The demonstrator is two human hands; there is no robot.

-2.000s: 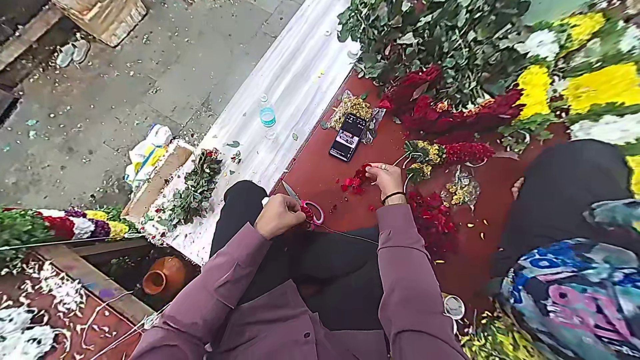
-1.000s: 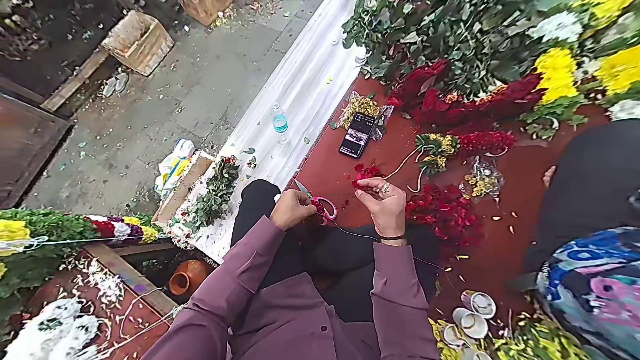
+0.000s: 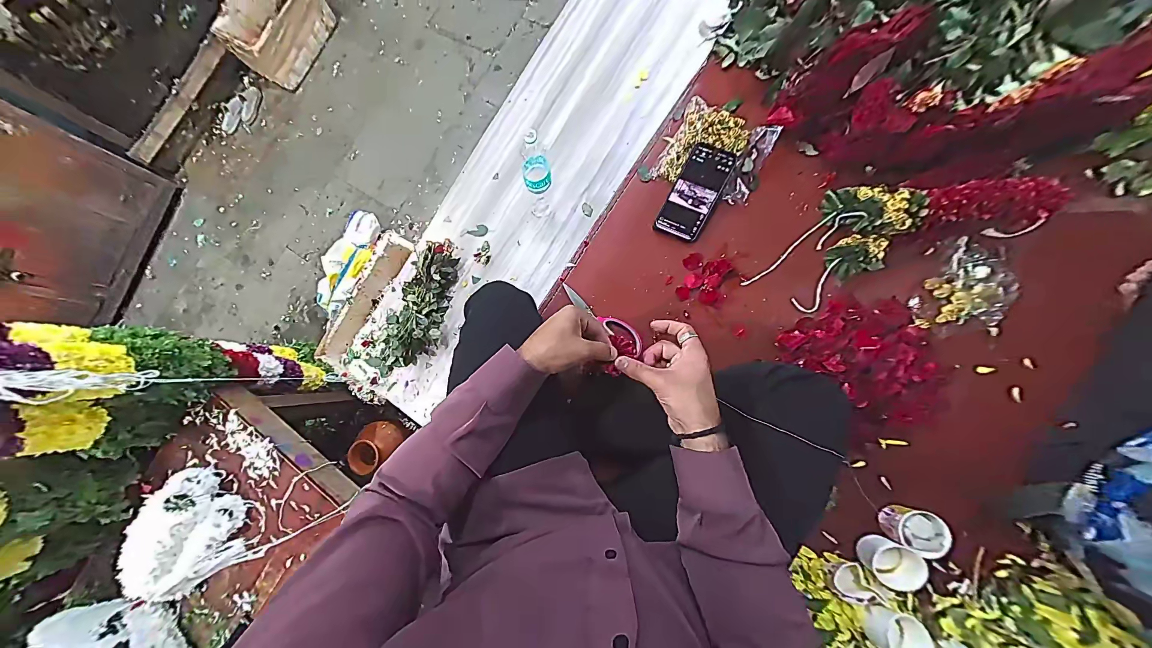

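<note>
My left hand (image 3: pixel 569 340) pinches a small bunch of red petals (image 3: pixel 623 344) over my lap. Close on its right, my right hand (image 3: pixel 675 371) has thumb and finger together at the same petals; a ring and a black wristband are on it. Scissors with a pink handle (image 3: pixel 635 329) lie behind the fingers, the blade pointing up and left. A thin thread (image 3: pixel 781 428) runs from near my right hand across my knee. Loose red petals (image 3: pixel 706 277) lie beyond my hands, and a larger petal heap (image 3: pixel 859 360) lies to the right.
A phone (image 3: pixel 696 193) rests against a bag of yellow buds (image 3: pixel 711 133). A plastic bottle (image 3: pixel 536 171) is on the white cloth (image 3: pixel 576 117). Tied flower strings (image 3: pixel 877 211) and a plastic bag (image 3: pixel 976 283) lie right. Paper cups (image 3: pixel 900 565) are near a person's knee. A clay pot (image 3: pixel 375 447) sits lower left.
My right hand has come left and in to my left hand; one second ago it was apart, near the loose petals. The view has shifted.
</note>
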